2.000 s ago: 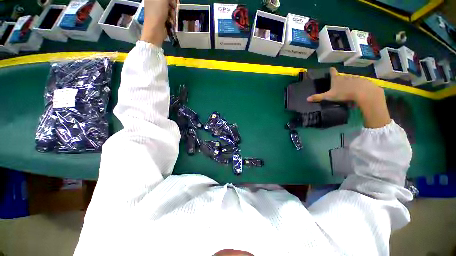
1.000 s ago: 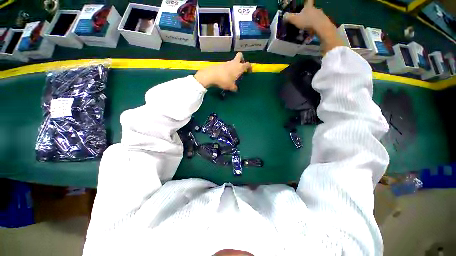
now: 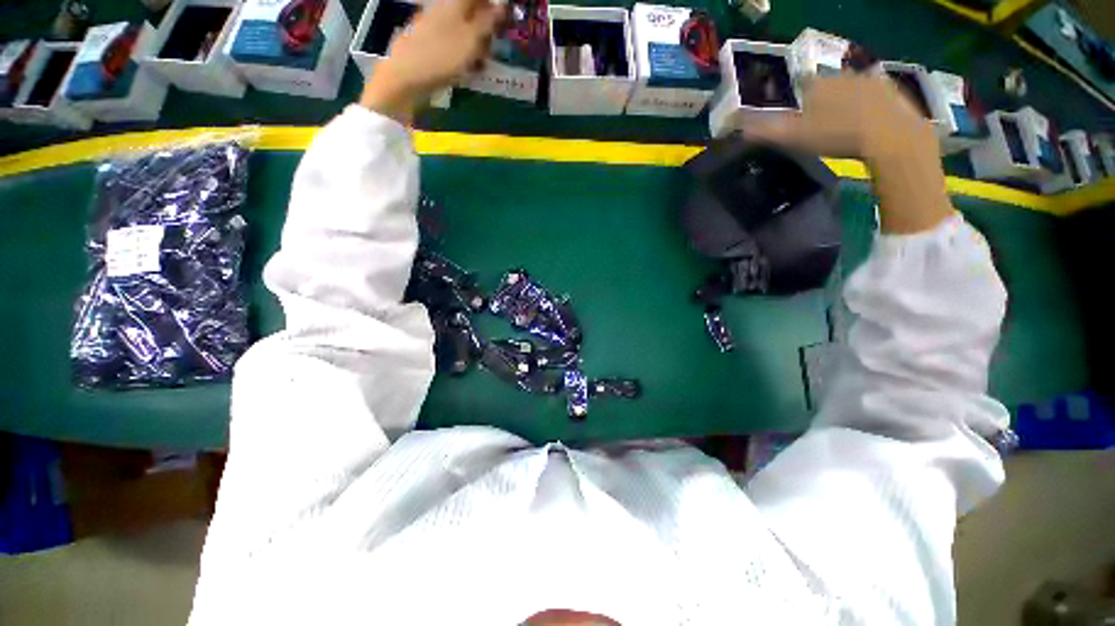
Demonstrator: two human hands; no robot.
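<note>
My left hand [image 3: 434, 51] is over an open gift box [image 3: 382, 37] in the row; its fingers are blurred and I cannot tell whether they hold something. My right hand [image 3: 862, 120] is blurred, just above and right of the stack of black inserts [image 3: 764, 226]; its grip is unclear. Small black accessories [image 3: 534, 306] lie in a loose pile at the centre, and one accessory [image 3: 718, 328] lies below the stack. Another open gift box [image 3: 589, 61] has pale and brownish contents. A printed box part [image 3: 673, 49] with "GPS" lettering stands beside it.
A clear polybag [image 3: 165, 269] full of black pieces lies at left with a white bag label [image 3: 133, 250]. The yellow strip [image 3: 550, 149] divides the green surface from the box row. Cartons [image 3: 122, 495] and blue bins [image 3: 1061, 422] are below the table.
My left hand has moved from near the yellow strip up and left to the boxes. My right hand has moved from a box down and right, near the black stack. The box row appears shifted.
</note>
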